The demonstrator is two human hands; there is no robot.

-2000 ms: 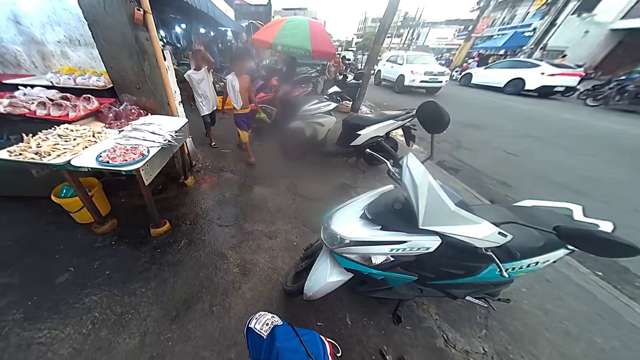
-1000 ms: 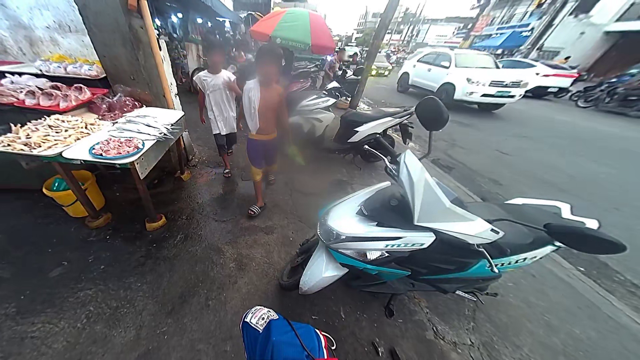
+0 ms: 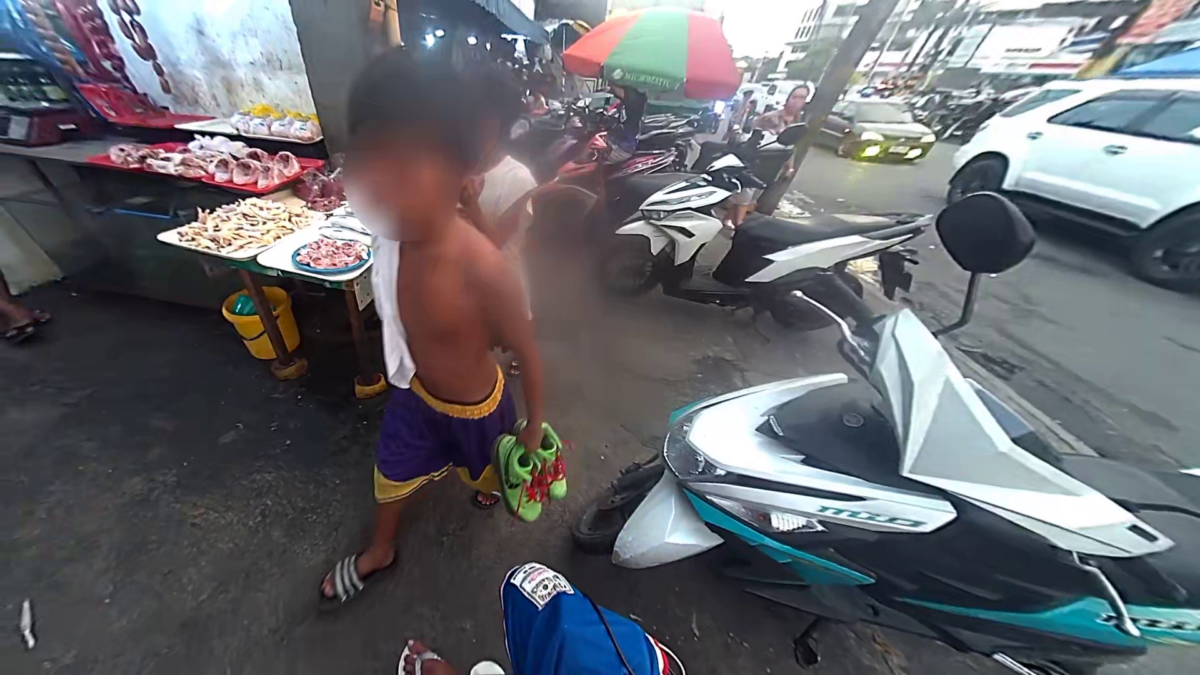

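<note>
Neither my left hand nor my right hand shows in the head view. At the bottom edge are my blue shorts (image 3: 574,623) with a dark cord across them, and part of a sandalled foot (image 3: 420,659). Close in front, a person (image 3: 448,319) in purple and yellow shorts walks with a white cloth over one shoulder and a pair of green shoes with red laces (image 3: 531,472) in one hand. A second person in white is mostly hidden behind. Just right of my shorts stands a silver, black and teal motor scooter (image 3: 797,469).
A stall table (image 3: 267,267) with trays of chicken feet and meat stands at the left, a yellow bucket (image 3: 262,323) beneath it. Beyond are a white scooter (image 3: 684,220), a leaning pole (image 3: 839,75) and a red and green umbrella (image 3: 653,52). A white SUV (image 3: 1102,155) is on the road.
The two people have come much nearer, and the front one is now beside the stall table. The white SUV has come closer along the road. A dark car with lit lamps shows behind it.
</note>
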